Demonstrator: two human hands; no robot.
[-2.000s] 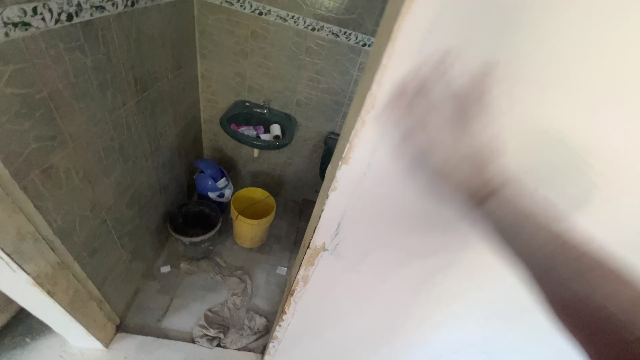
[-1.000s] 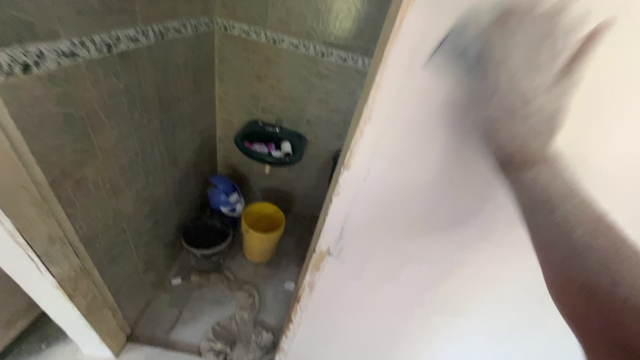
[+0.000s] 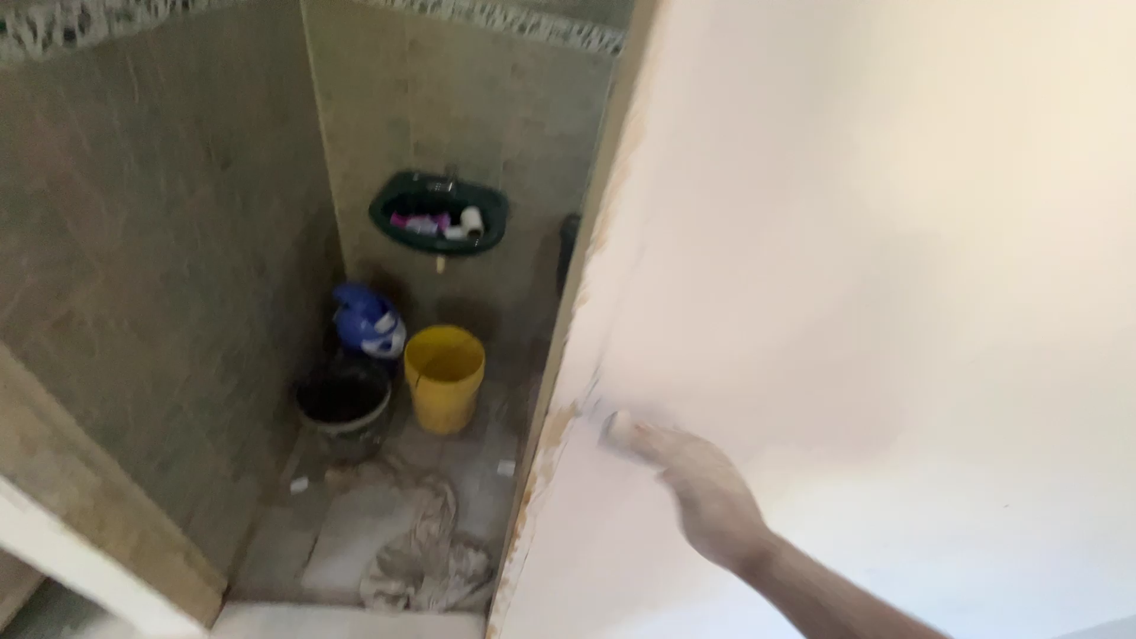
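Note:
My right hand (image 3: 701, 475) reaches in from the lower right, blurred by motion. Its fingers are closed on a small pad (image 3: 617, 429), possibly sandpaper, whose exact kind is too blurred to tell. The pad is at the pale painted wall (image 3: 843, 311), close to its left edge, where the paint is chipped and a thin crack runs. My left hand is out of view.
Left of the wall edge, a doorway opens on a tiled bathroom with a dark green washbasin (image 3: 488, 238), a yellow bucket (image 3: 445, 399), a black bucket (image 3: 348, 426) and a blue plastic object (image 3: 359, 319). A crumpled cloth (image 3: 426, 568) lies on the floor near the threshold.
My right hand has moved down the wall from high up, toward the chipped edge beside the doorway.

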